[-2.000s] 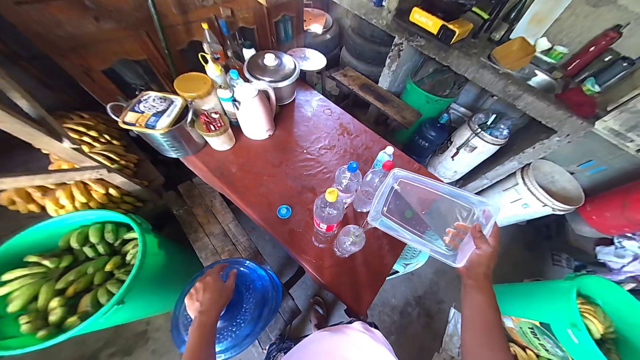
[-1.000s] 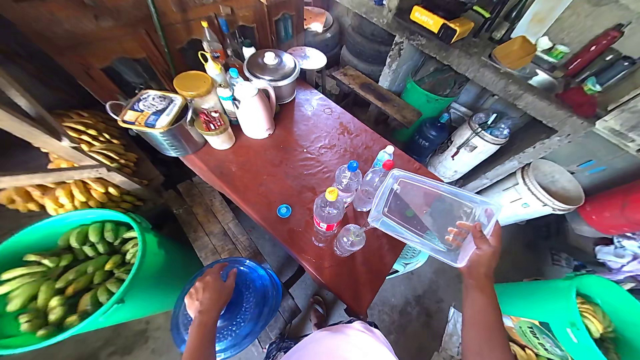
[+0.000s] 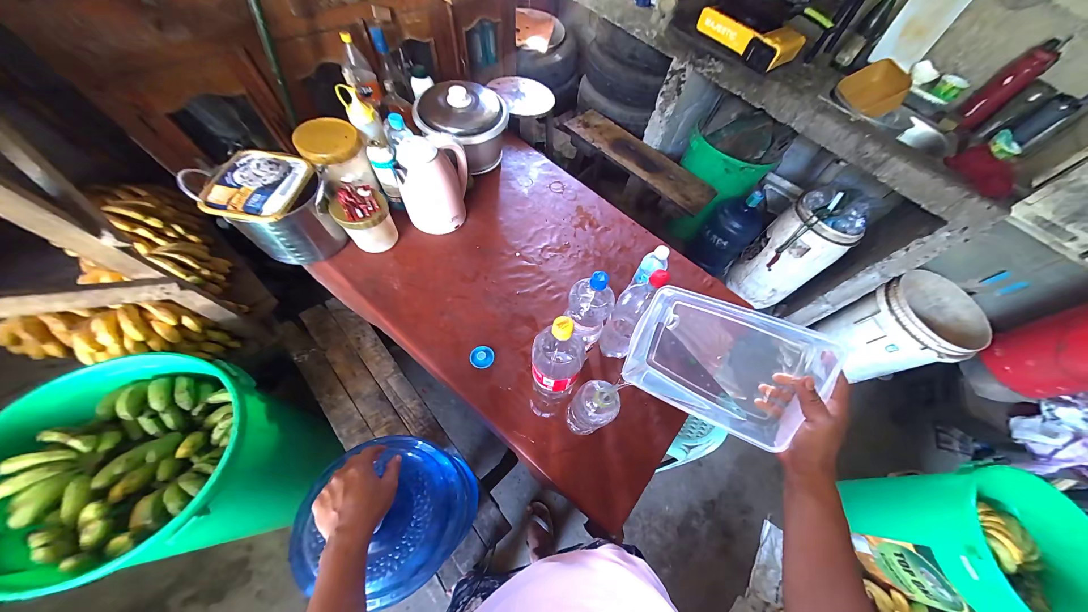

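Note:
My left hand (image 3: 357,493) grips the top of a large blue plastic water container (image 3: 425,518) beside the table's near left edge; the grip itself is partly hidden. My right hand (image 3: 803,412) holds a clear rectangular plastic tub (image 3: 722,357) by its right end, over the right edge of the red-brown table (image 3: 510,255). Close by the tub's left side stand several clear plastic bottles, among them one with a yellow cap (image 3: 557,357), one with a blue cap (image 3: 591,306), one with a red cap (image 3: 633,310) and one uncapped (image 3: 593,406). A blue cap (image 3: 482,357) lies on the tabletop.
A pink jug (image 3: 432,187), a lidded pot (image 3: 463,119), a steel pot (image 3: 293,234) and jars stand at the table's far left. Green tubs of bananas (image 3: 246,476) flank me. A wooden bench (image 3: 348,365) runs along the left; white buckets (image 3: 918,323) stand at right.

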